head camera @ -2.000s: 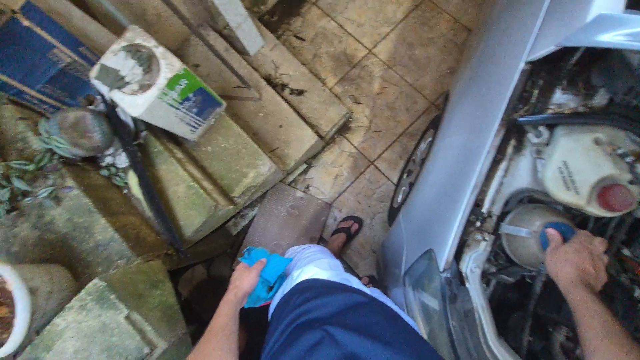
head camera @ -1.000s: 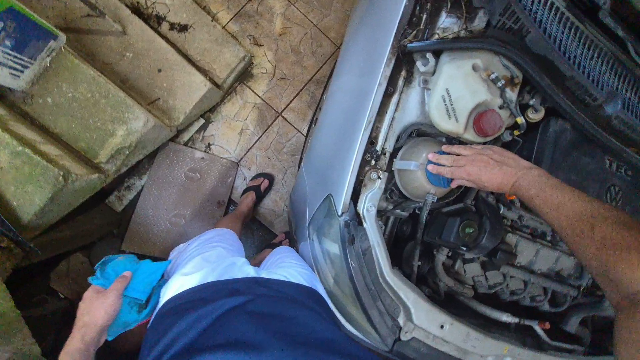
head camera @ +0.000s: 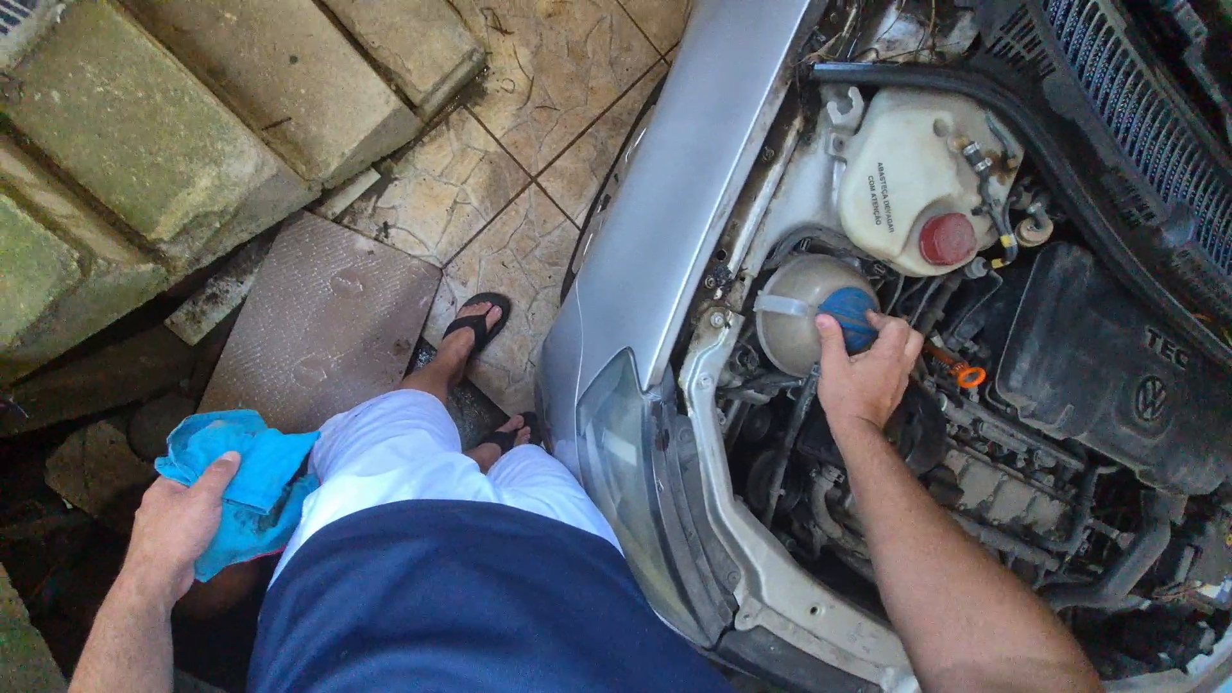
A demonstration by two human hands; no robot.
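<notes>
My right hand (head camera: 868, 371) grips the blue ribbed cap (head camera: 847, 316) of a round, translucent coolant expansion tank (head camera: 794, 337) in the car's engine bay. A pale strap runs across the tank's left side. Just above it sits a whitish plastic reservoir (head camera: 890, 168) with a red cap (head camera: 947, 239) and printed writing. To the right of my fingers is an orange dipstick handle (head camera: 970, 376), beside the black Volkswagen engine cover (head camera: 1088, 366). Over at the lower left, my left hand (head camera: 183, 525) holds a bunched blue cloth (head camera: 252, 462) with dark stains, next to the white shorts.
A silver fender (head camera: 674, 192) and a headlight (head camera: 626, 481) lie between my body and the engine bay. Mossy concrete steps (head camera: 192, 125) rise at the upper left. A loose brown tile (head camera: 322, 322) lies near my feet in flip-flops, on patterned floor tiles (head camera: 520, 106).
The view has swung far toward the engine bay. My right hand has gone from lying flat over the blue cap to gripping it with thumb and fingers. My left hand still holds the cloth.
</notes>
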